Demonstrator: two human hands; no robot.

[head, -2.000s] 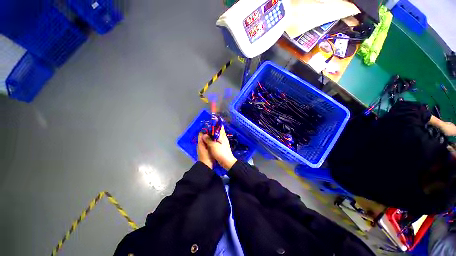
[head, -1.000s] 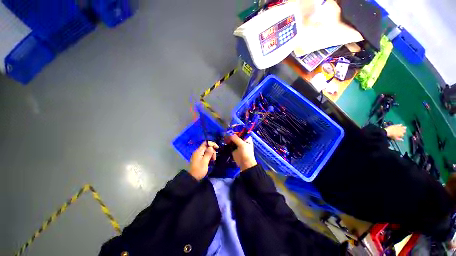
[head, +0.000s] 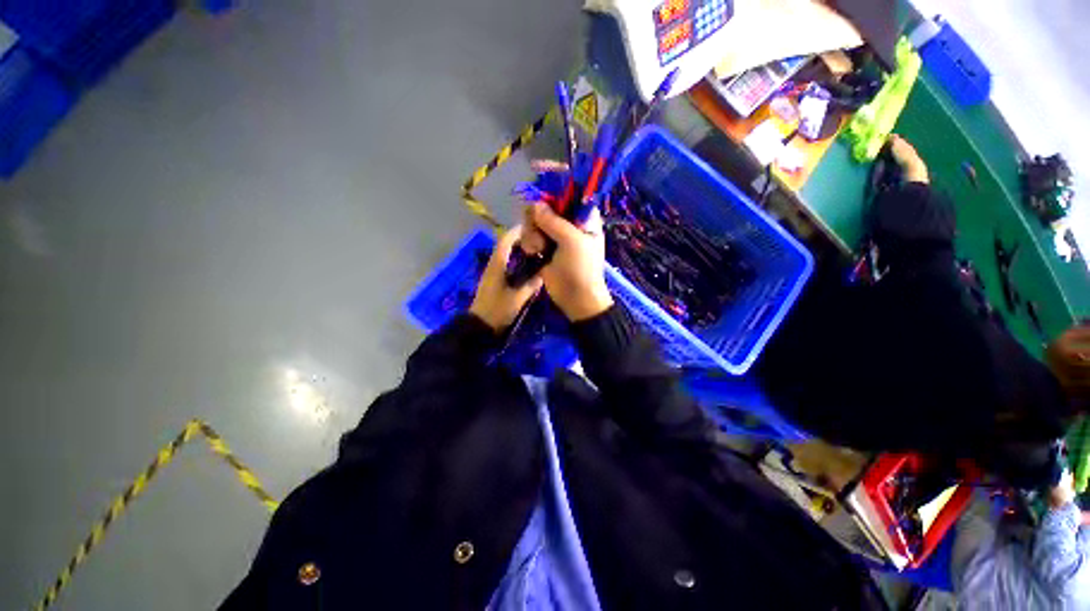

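A bunch of cable assemblies point(head: 586, 173) with red and blue ends points up and away from me out of my fists. My left hand point(head: 502, 281) is closed round the lower part of the bunch. My right hand point(head: 574, 257) is closed round it just beside, touching the left. The small blue crate point(head: 421, 308) lies low behind my hands, partly hidden by them and my sleeves, with some cables in it. The large blue mesh crate point(head: 777, 316) stands to the right and holds many black cables with red tips point(head: 681, 263).
A counting scale point(head: 645, 42) stands on the corner of the green-topped bench point(head: 855, 197). A person in black point(head: 920, 346) sits at the right, another in grey point(head: 1010, 555) behind a red tray point(head: 885, 477). Blue crates point(head: 72, 48) stand at upper left. Yellow-black tape point(head: 132, 489) marks the floor.
My hands were together, then apart with cables in each, and are now together again, raised higher. The bunch now stands up from my fists. The seated person's arm has reached further over the bench.
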